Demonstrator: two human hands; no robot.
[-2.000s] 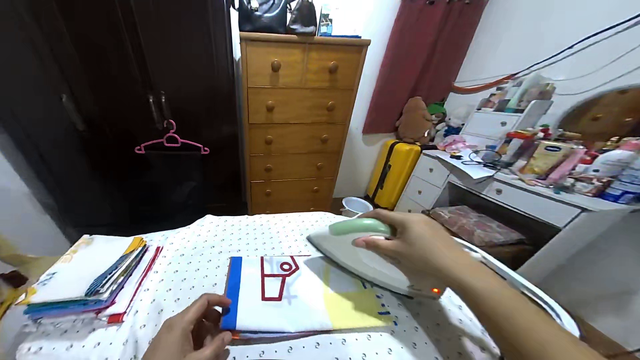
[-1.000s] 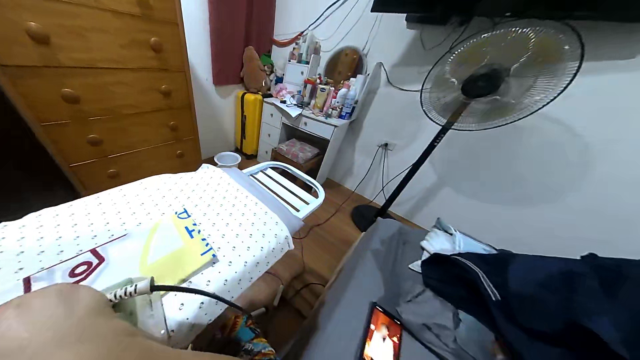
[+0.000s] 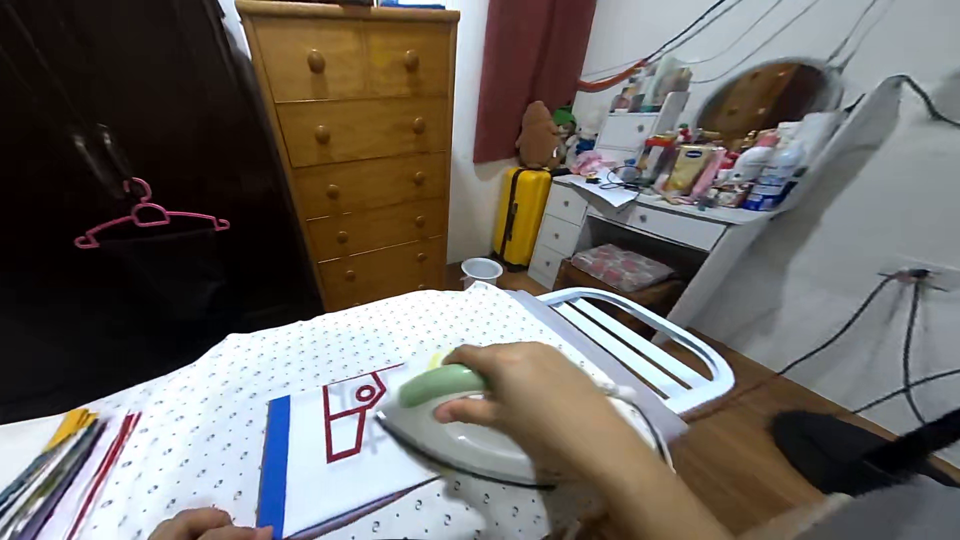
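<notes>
My right hand (image 3: 517, 397) grips the green handle of a white clothes iron (image 3: 465, 442), whose soleplate rests on the right part of a folded white cloth (image 3: 397, 465) with a blue edge band and dark red printed shapes. At the bottom edge, my left hand (image 3: 210, 525) is partly cut off; its fingertips touch the cloth's lower left corner by the blue band. Under the cloth lies a white patterned cover (image 3: 225, 420) on an ironing board. A stack of folded cloths (image 3: 67, 472) is at the far left.
The board's white metal iron rest (image 3: 652, 337) extends right. Behind stand a wooden chest of drawers (image 3: 360, 135), a small pail (image 3: 481, 270), a yellow suitcase (image 3: 521, 214) and a cluttered white dresser (image 3: 675, 225). A pink hanger (image 3: 150, 217) hangs on the dark wardrobe. A black fan base (image 3: 817, 450) is at right.
The view has swung back left from the fan and bed. Compared with two seconds ago, the left hand is lower, near the cloth's lower left corner; the right hand still holds the iron.
</notes>
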